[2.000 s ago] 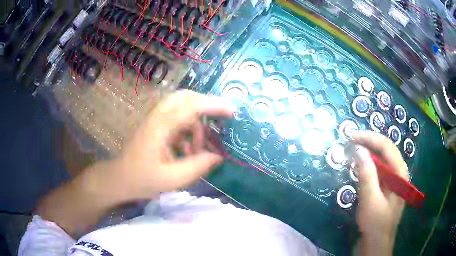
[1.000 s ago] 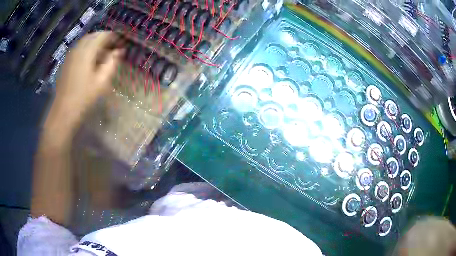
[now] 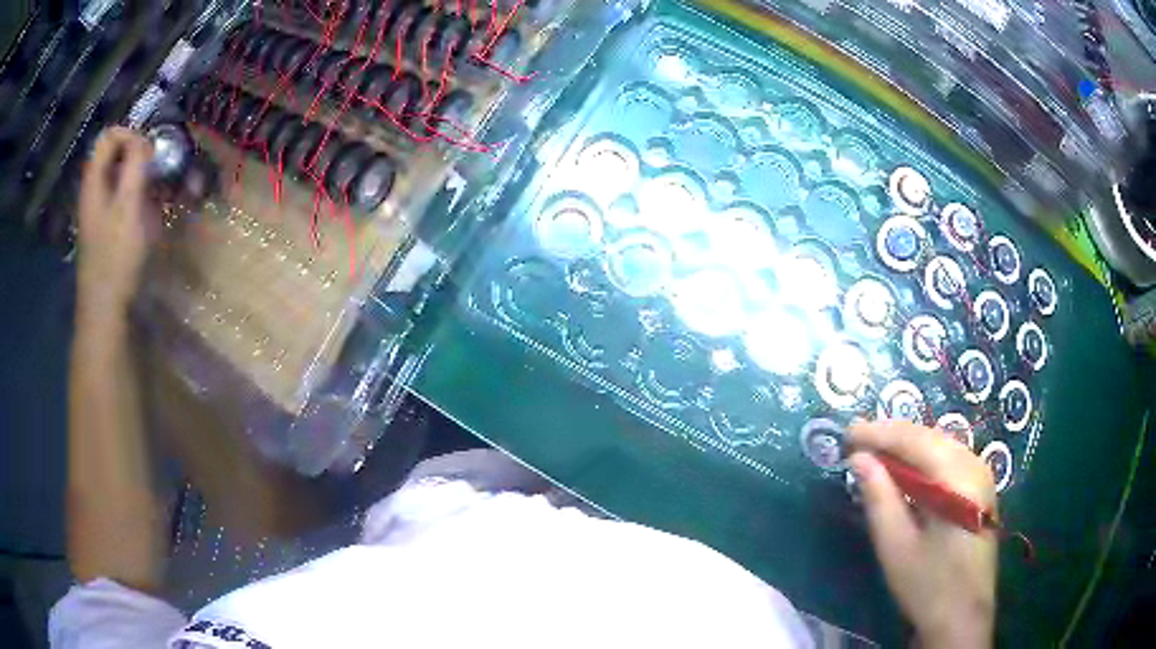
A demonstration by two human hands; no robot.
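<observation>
My left hand (image 3: 112,209) is at the far left, its fingertips closed on a small round component (image 3: 166,154) at the corner of the source tray (image 3: 285,444). Other components stand on edge there in rows (image 3: 370,175), with red wires over them. My right hand (image 3: 932,501) holds the red-handled tool (image 3: 936,497); its tip is hidden by the fingers. The fingertips are at a disc (image 3: 827,443) near the front edge of the round-pocket tray (image 3: 634,394). Whether they touch that disc is unclear. Black-and-white discs fill the tray's right part; glare hides several pockets.
A green mat (image 3: 571,446) lies under the round-pocket tray, with yellow tape (image 3: 811,44) along its back edge. Stacked clear trays (image 3: 1001,121) stand behind it, more at far left. A large white ring-shaped item (image 3: 1135,228) is at the right edge.
My left hand has moved left and now has a component at its fingertips. My right hand has come back from the lower right corner to the round-pocket tray with the red tool.
</observation>
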